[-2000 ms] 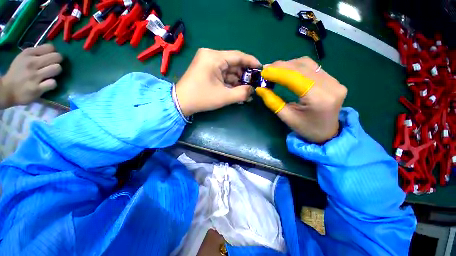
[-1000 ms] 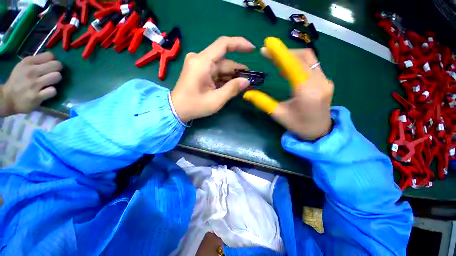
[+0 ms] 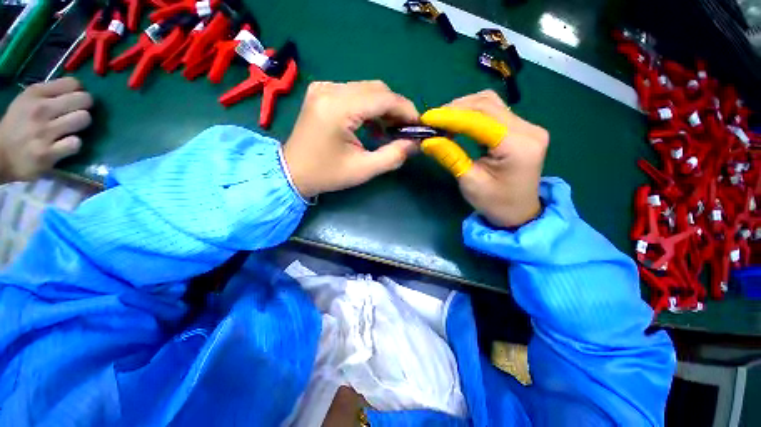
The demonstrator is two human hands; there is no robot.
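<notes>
A small black electronic module [image 3: 416,132] is held edge-on between both hands above the green bench. My left hand [image 3: 346,138] pinches its left end with thumb and fingers. My right hand [image 3: 492,150], with yellow finger cots on thumb and index finger, pinches its right end. The fingertips hide both ends of the module. No flex cable can be made out on it.
Red spring clamps [image 3: 265,83] holding black parts lie at upper left. A large heap of red clamps [image 3: 697,158] is at right, beside a blue bin [image 3: 747,282]. Black modules with amber flex [image 3: 498,65] lie near the pale strip [image 3: 576,73]. Another person's hand [image 3: 46,125] rests at left.
My right hand had come off the module one second ago, fingers spread; now it pinches the module again. The module has turned from face-up to edge-on. The whole view has shifted slightly.
</notes>
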